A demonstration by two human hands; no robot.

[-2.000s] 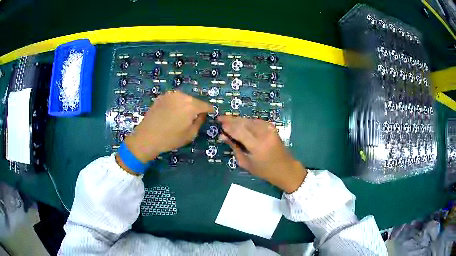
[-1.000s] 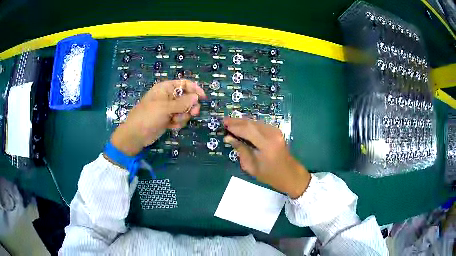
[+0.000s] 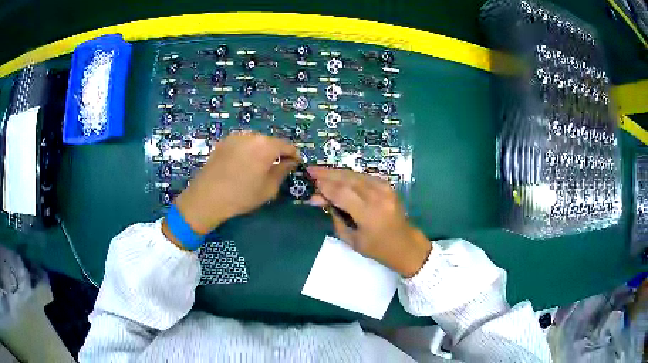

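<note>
A clear blister tray (image 3: 245,81) lies flat on the green mat, its pockets holding round modules with flex tails, some with white spoked faces. My right hand (image 3: 373,213) holds dark tweezers (image 3: 341,213), their tip end near my left fingers. My left hand (image 3: 245,170), with a blue wrist strap (image 3: 182,227), is over the lower left of the tray. A small white piece (image 3: 277,161) shows at its fingers. A round module with a white spoked face (image 3: 298,186) lies between the two hands. Whether a hand touches it cannot be told.
A blue bin (image 3: 117,92) of white bits and a black box with white paper (image 3: 23,159) stand at left. Stacked blister trays (image 3: 526,156) are at right. A white card (image 3: 352,278) and a chequered sheet (image 3: 222,262) lie near me. Yellow tape (image 3: 284,25) crosses behind.
Since one second ago, my left hand has turned over and moved right and down, beside the tweezers. The whole scene has shifted slightly up in the picture.
</note>
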